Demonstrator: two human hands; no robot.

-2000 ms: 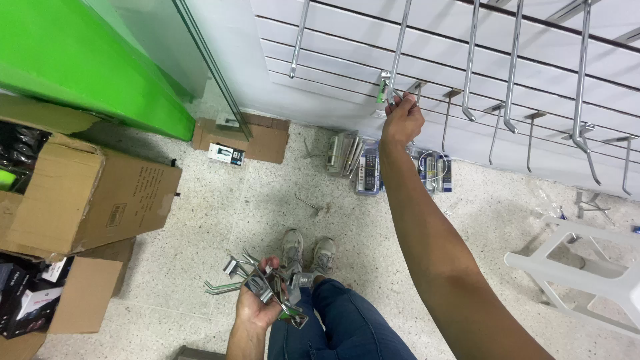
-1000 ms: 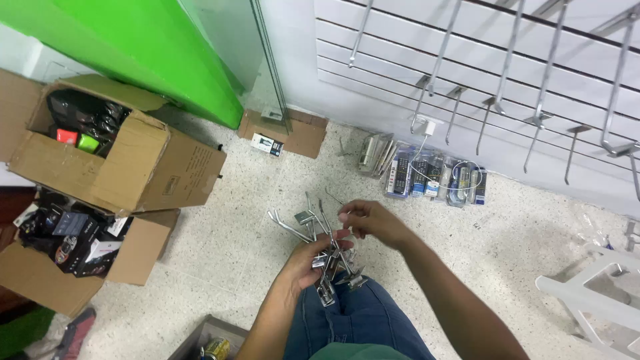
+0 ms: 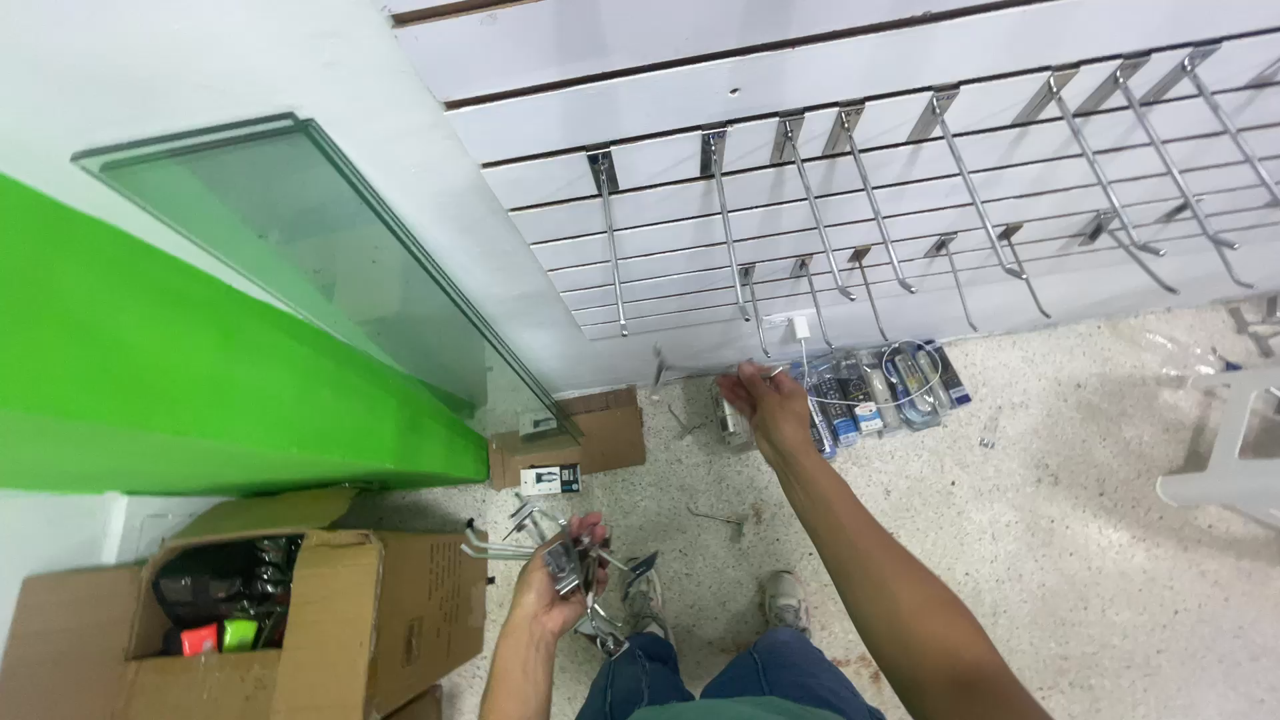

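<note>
My left hand (image 3: 560, 575) holds a bunch of metal display hooks (image 3: 568, 560), their prongs sticking out to several sides. Further up, my right hand (image 3: 765, 400) grips a single metal hook (image 3: 700, 373) that points left toward the bottom of the white slatwall; motion blurs its end. On the slatwall (image 3: 600, 35) hang rows of chrome display hooks (image 3: 815, 220), ends toward me. One loose hook (image 3: 715, 516) lies on the speckled floor between my hands, near my shoes.
Packaged remote controls (image 3: 850, 395) lie at the wall's foot beside a white plug (image 3: 800, 328) with a cable. Glass panels (image 3: 330, 240) lean at the left by a green block (image 3: 200, 370). An open cardboard box (image 3: 420, 610) stands lower left, a white plastic stool (image 3: 1215, 450) at the right.
My right hand has left the bunch at my left hand and reached toward the wall with one hook. The view has turned up to the slatwall.
</note>
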